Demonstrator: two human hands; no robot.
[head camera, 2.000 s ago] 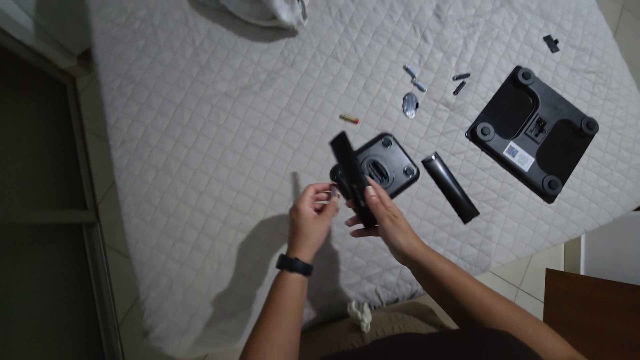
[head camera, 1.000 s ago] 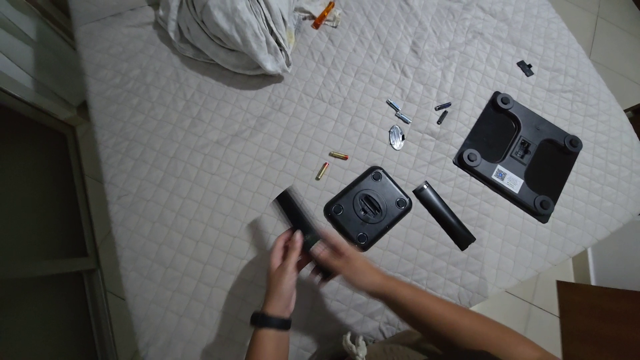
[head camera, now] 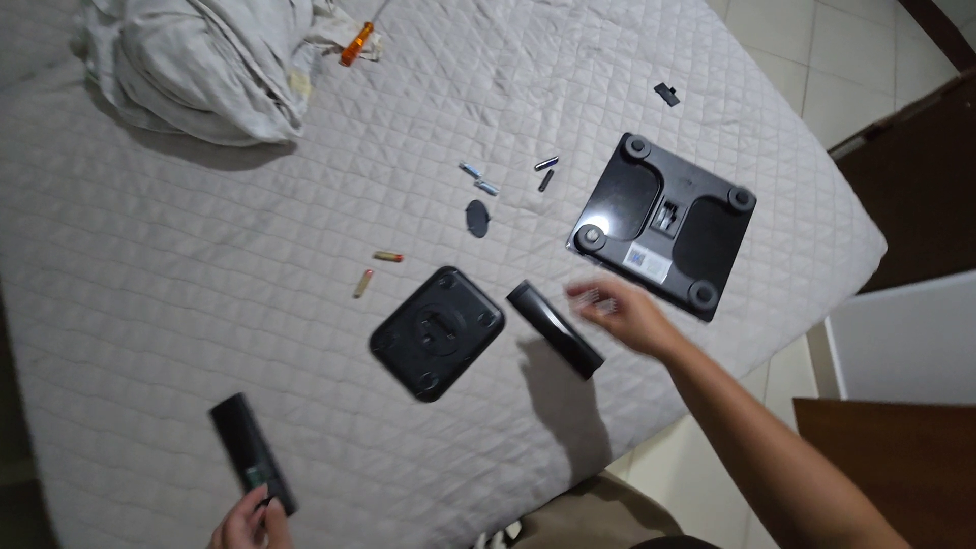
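My left hand (head camera: pixel 255 522) holds the lower end of a black remote control (head camera: pixel 248 450) at the lower left; a greenish spot shows near my fingers. My right hand (head camera: pixel 610 309), blurred, is just right of a second long black remote-like piece (head camera: pixel 555 329) on the quilted bedspread; I cannot tell if they touch or what lies in the fingers. Between my hands lies a small black scale (head camera: pixel 437 334), underside up. Two gold and red batteries (head camera: pixel 388 257) lie above it. A larger black scale (head camera: pixel 667 225) lies underside up on the right, its battery recess uncovered.
Several more small batteries (head camera: pixel 486 187) and an oval dark cover (head camera: pixel 477 219) lie mid-bed. A small black cover (head camera: pixel 667 94) is at the upper right. A bundled pale cloth (head camera: pixel 206 69) and an orange-handled screwdriver (head camera: pixel 357 44) are at the upper left. The bed's edge (head camera: pixel 831 305) runs down the right.
My hands were together at the black remote control; now my left hand alone holds it at the lower left. My right hand has moved right, beside the other long black piece.
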